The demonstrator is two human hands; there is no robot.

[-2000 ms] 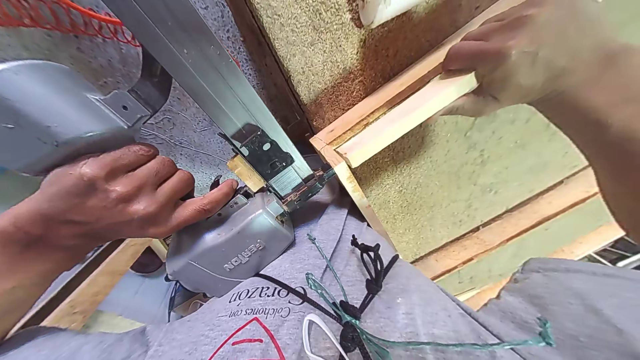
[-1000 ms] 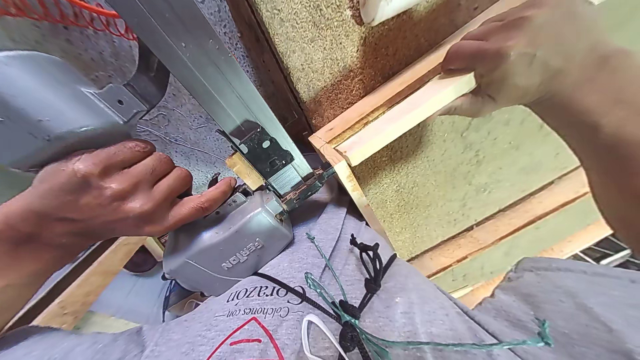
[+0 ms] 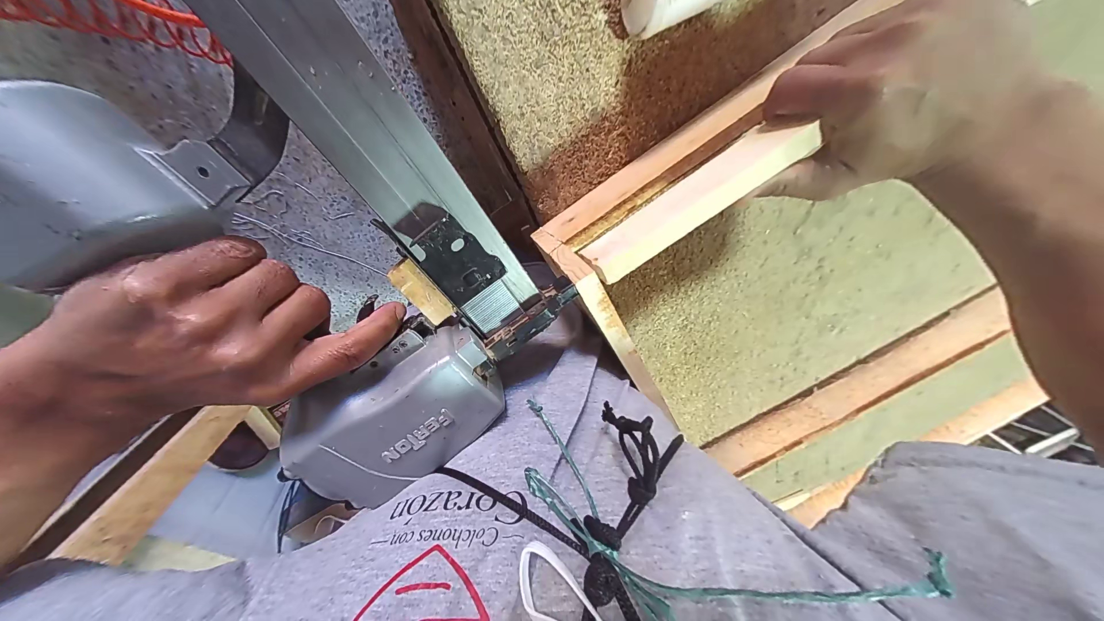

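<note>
My left hand (image 3: 216, 323) is wrapped on the handle of a grey pneumatic stapler (image 3: 397, 423), its index finger stretched along the tool's body. The stapler's long metal magazine (image 3: 371, 138) runs up and away, and its nose end lies close to the corner of a wooden frame (image 3: 595, 293). With my right hand (image 3: 871, 103) I grip the upper end of a short pale wooden block (image 3: 699, 203). The block lies along the inner side of the frame's rail, its lower end at the corner. Part of the left fingers is hidden behind the tool.
A coiled orange air hose (image 3: 172, 26) is at the upper left. A white cylinder (image 3: 664, 13) lies at the top on a rough speckled surface. A wooden crossbar (image 3: 862, 379) spans the frame at lower right. Cords hang over the grey garment (image 3: 535, 517) near the frame.
</note>
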